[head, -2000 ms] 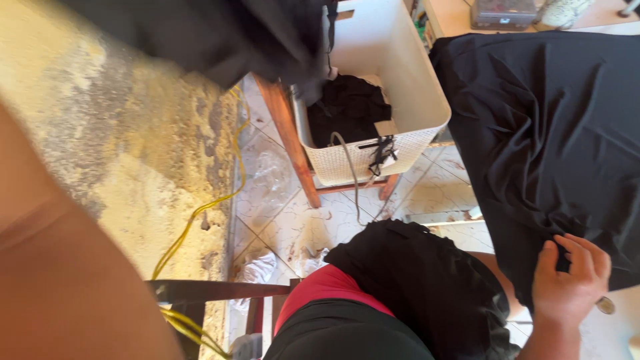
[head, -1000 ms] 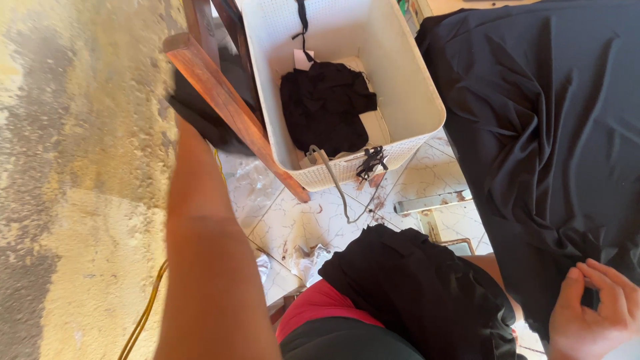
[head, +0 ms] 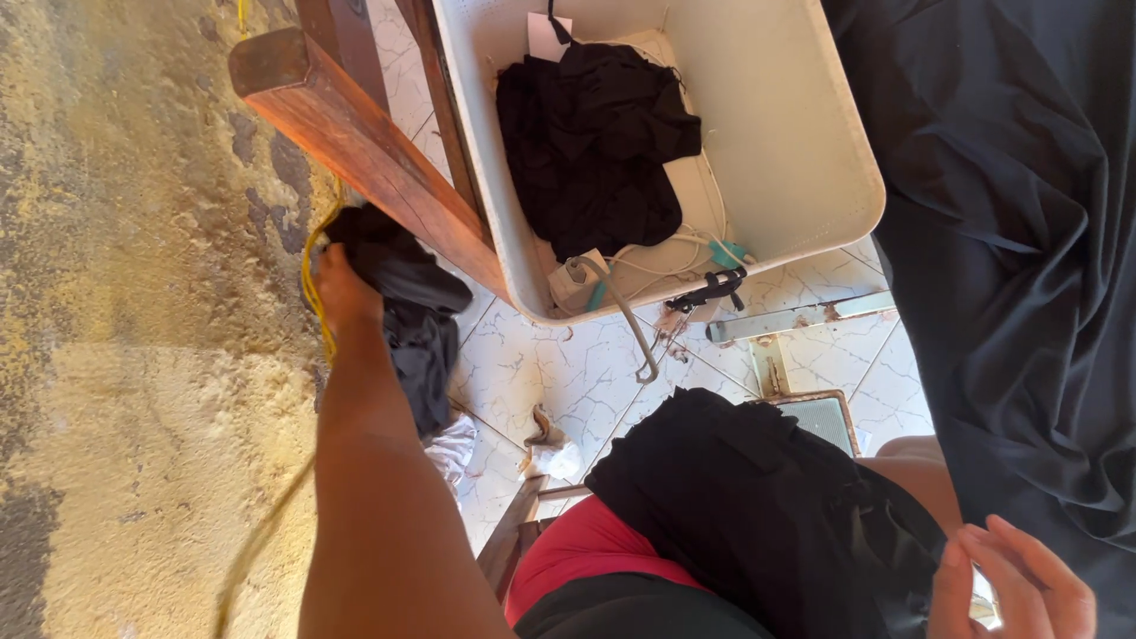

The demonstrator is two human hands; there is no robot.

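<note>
My left hand reaches down beside the wall and touches a bundle of black fabric low near the floor; its fingers are partly hidden, so its hold is unclear. At the lower right, my right hand is raised with bent fingers, thumb and fingertips close together, beside a large black cloth that hangs down the right side. Whether it pinches anything cannot be told. Another black cloth lies across my lap. More black fabric rests inside a white plastic basket.
A wooden post slants between the wall and the basket. Yellow cable runs along the wall. A white cord and a bent metal hook are at the basket's near rim. A rusty metal frame with a pedal stands on the tiled floor.
The black fabric blurred high at the upper left two seconds ago is down by the wall, with my left arm stretched toward it. The view has shifted toward the basket.
</note>
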